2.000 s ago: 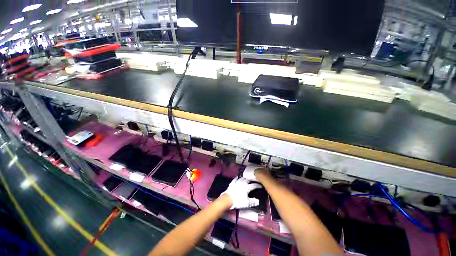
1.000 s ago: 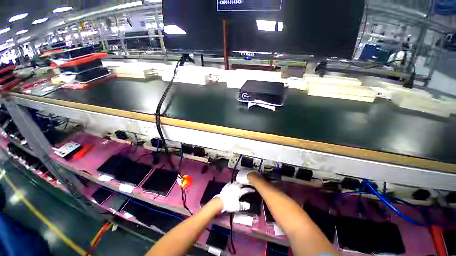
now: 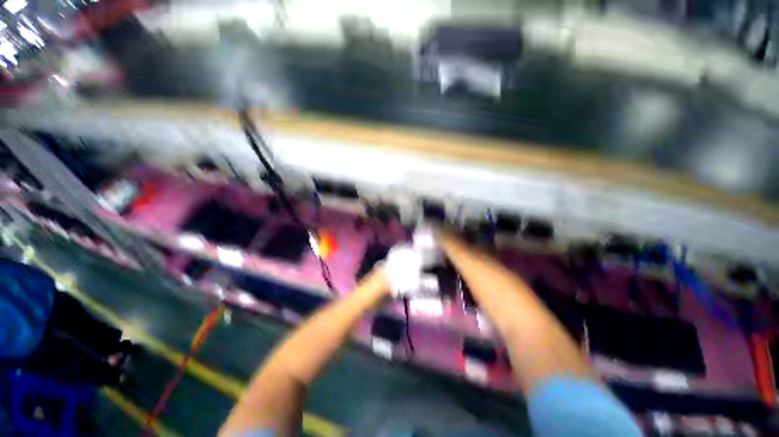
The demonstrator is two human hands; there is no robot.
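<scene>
The picture is strongly blurred. My left hand [image 3: 405, 270], in a white glove, is over a black unit [image 3: 446, 286] on the pink shelf [image 3: 534, 340]. My right hand [image 3: 426, 242], also white-gloved, is just behind it, near the back of the unit; my forearm partly hides it. The fingers of both hands are too blurred to tell whether they grip anything. A white paper label [image 3: 426, 305] shows at the unit's front edge.
Black units [image 3: 645, 340] lie on both sides. A black cable [image 3: 275, 181] droops across the shelf, near an orange-yellow blob [image 3: 324, 245]. Blue cables [image 3: 696, 286] hang at right. A black box [image 3: 471, 40] sits on the upper bench. A person in blue [image 3: 24, 309] is at lower left.
The view has tipped downward and blurred, so the shelf sits higher and the monitor is out of view. A person has appeared at lower left. My hands remain at the same unit.
</scene>
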